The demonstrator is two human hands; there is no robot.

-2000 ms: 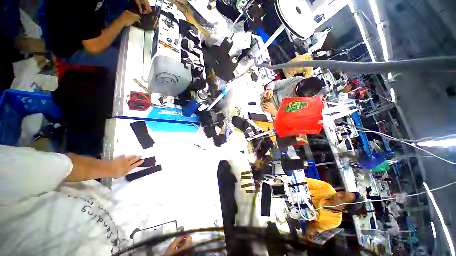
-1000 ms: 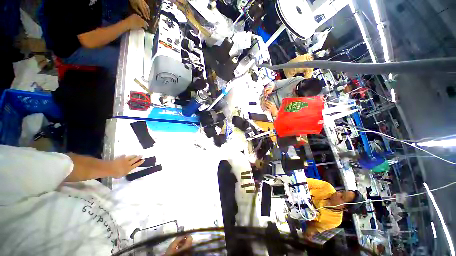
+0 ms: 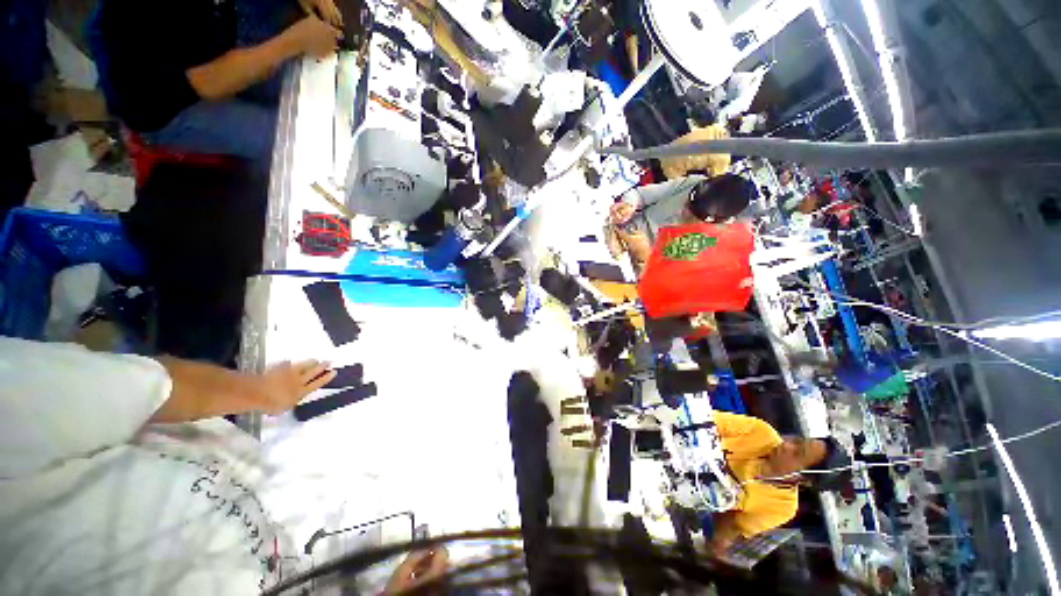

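Note:
My left hand lies on the white table, its fingertips on the end of a short black strip. A longer black strip lies beside that one. Another black piece lies apart from them, near the blue machine edge. My right hand is at the bottom edge, small and partly hidden by blurred dark curved lines; whether it holds anything is unclear. A thin dark bent outline lies near it.
A grey rounded box, a red item and a blue panel stand on one side. A long dark heap lies across the table. People work around, one in yellow. A blue crate is on the floor.
My hands and the black pieces have hardly moved. The neighbouring person's arms and hands at the machine have shifted slightly. The person behind the red bag has moved their hands and head a little.

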